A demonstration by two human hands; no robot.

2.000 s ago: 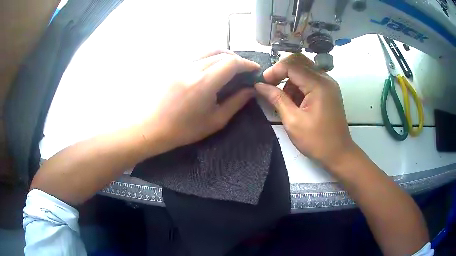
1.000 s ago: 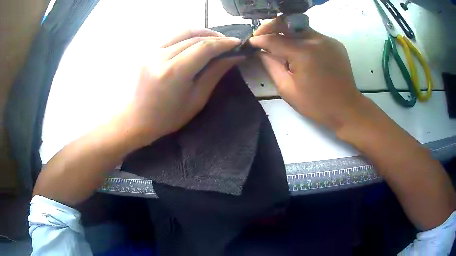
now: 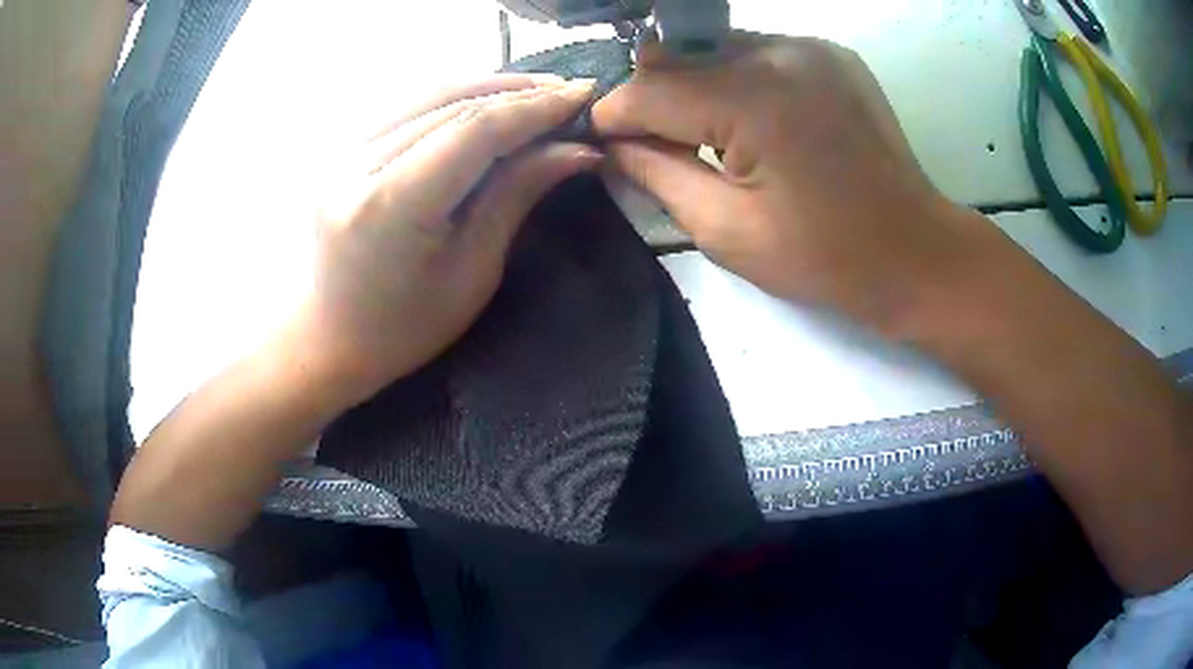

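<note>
The dark fabric piece lies across the white table under my hands and hangs over the front edge. My left hand lies on its upper left and pinches its folded edge between thumb and fingers. My right hand pinches the same edge from the right, its fingertips close to those of my left hand. The sewing machine head is cut off by the top edge, just beyond the fingertips. Part of the cloth lies under the needle area, where the needle and presser foot are hard to make out.
Scissors with one green and one yellow handle lie at the upper right, a thin black tool beside them. A measuring tape runs along the curved front table edge. More dark cloth hangs at the left.
The view has shifted, so the machine head sits higher and mostly out of the picture. Both hands still pinch the cloth edge, with their fingertips still close to the needle area.
</note>
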